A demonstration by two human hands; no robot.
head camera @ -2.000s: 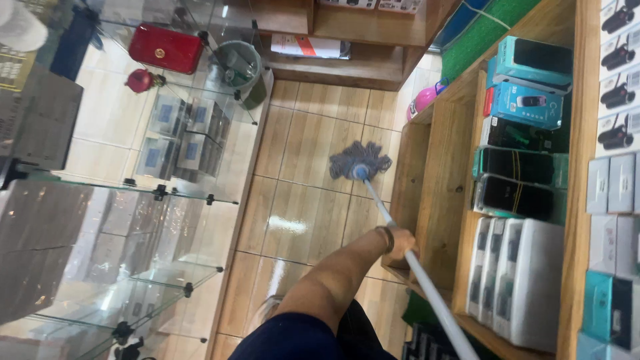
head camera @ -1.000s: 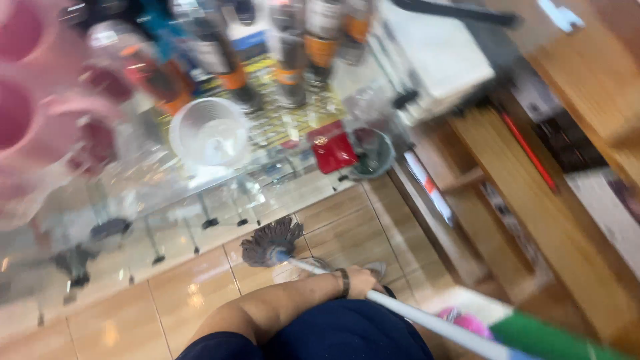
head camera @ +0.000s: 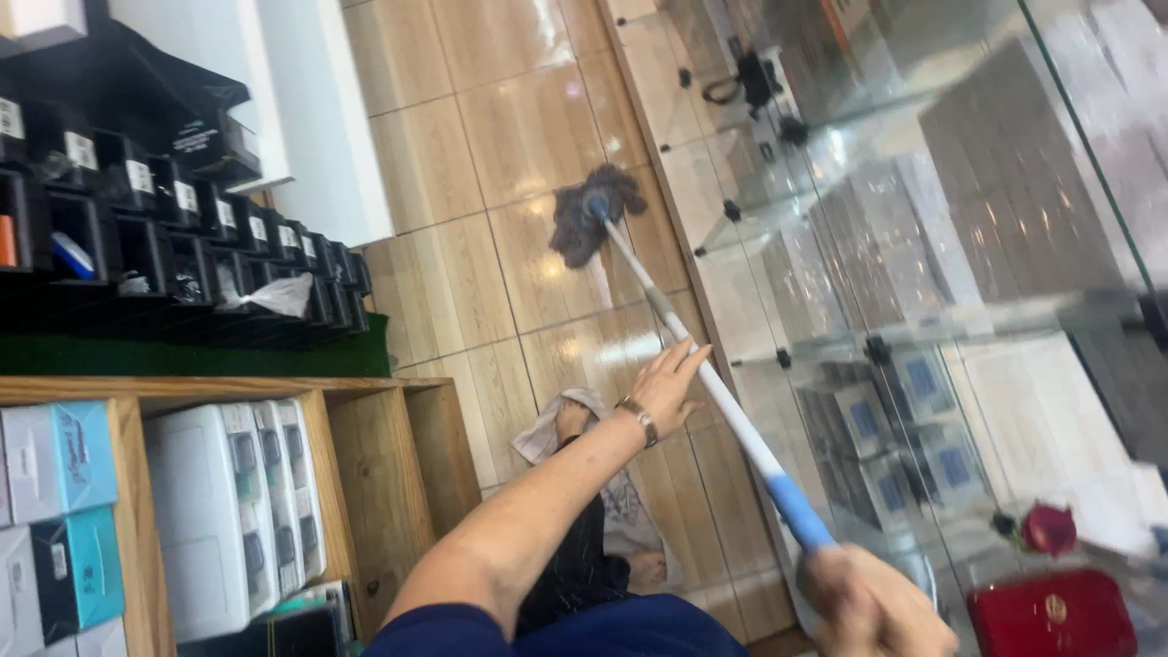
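A string mop with a grey head (head camera: pixel 595 212) lies spread on the tiled floor, its white pole (head camera: pixel 730 401) slanting up toward me. Around the blue grip at the pole's upper end, my right hand (head camera: pixel 871 598) is closed, somewhat blurred. Farther down the pole is my left hand (head camera: pixel 664 388), a bracelet on its wrist; its fingers are spread and rest against the pole without wrapping it. Two feet on pale cloths (head camera: pixel 625 516) show on the tiles below my left arm.
Glass display shelving (head camera: pixel 849 338) with boxes runs along the right, near a red case (head camera: pixel 1052 613). On the left are a wooden shelf unit (head camera: pixel 383 484) with boxed goods, black bins (head camera: pixel 137 196) and a white panel (head camera: pixel 328 119).
The view has swung round strongly; the glass shelves now appear on the right. My right hand has come into view on the blue grip. The left hand, earlier closed round the pole, has spread its fingers.
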